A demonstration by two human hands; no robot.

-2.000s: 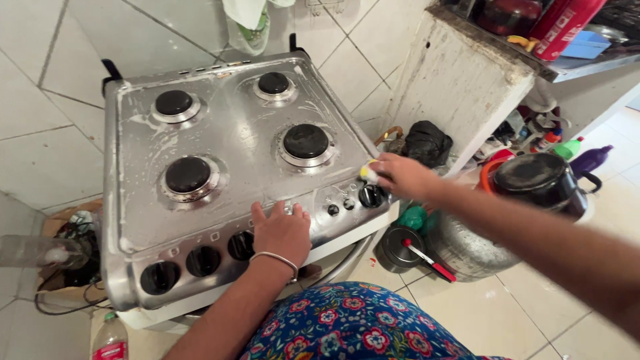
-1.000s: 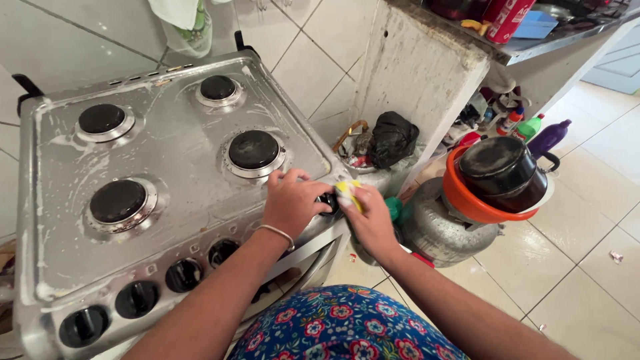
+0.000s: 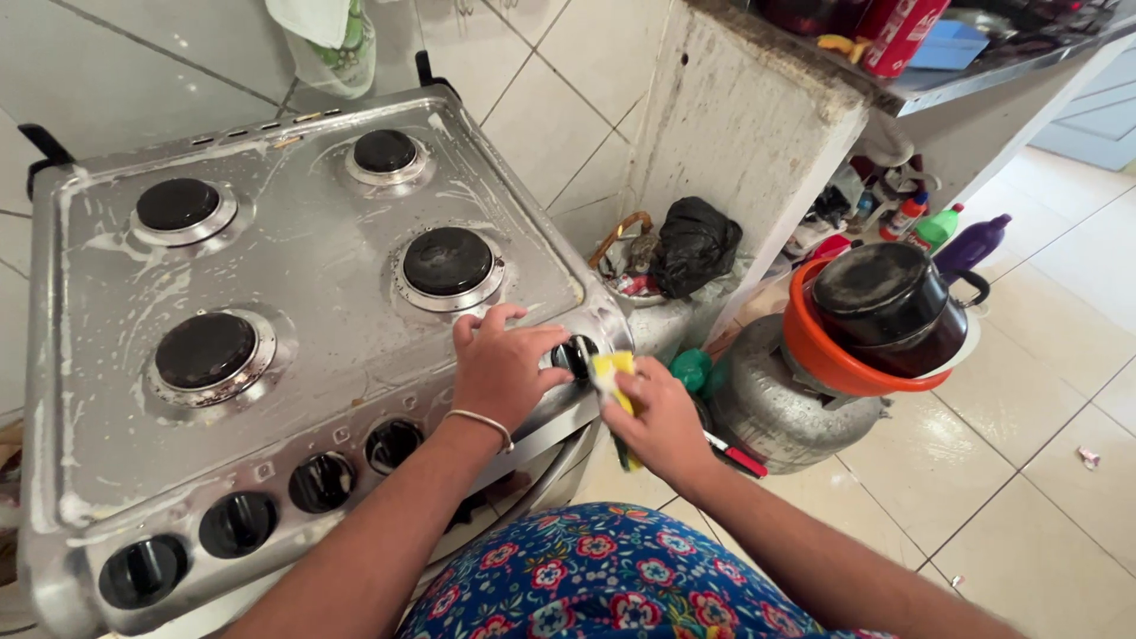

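Observation:
A soapy yellow sponge point(image 3: 612, 377) is held in my right hand point(image 3: 661, 417), beside the rightmost black stove knob point(image 3: 575, 357). My left hand point(image 3: 506, 368) is over the front right corner of the stove, fingers spread and bent, its thumb and a fingertip close to that same knob; whether they touch it I cannot tell. The steel stovetop point(image 3: 302, 257) bears streaks of foam around its burners, among them the front right burner point(image 3: 447, 266). Several more black knobs, such as the leftmost one point(image 3: 144, 571), line the front panel.
Right of the stove stands a metal gas cylinder point(image 3: 781, 408), with an orange basin point(image 3: 812, 355) holding dark pots point(image 3: 879, 293) above it. A black plastic bag point(image 3: 697, 244) sits by the worn wall. Bottles, one purple point(image 3: 972, 248), stand under the counter point(image 3: 967, 80).
My left hand has moved right along the front panel, from the middle knobs to the rightmost knob. The sponge stays in my right hand near that knob. The view has shifted somewhat.

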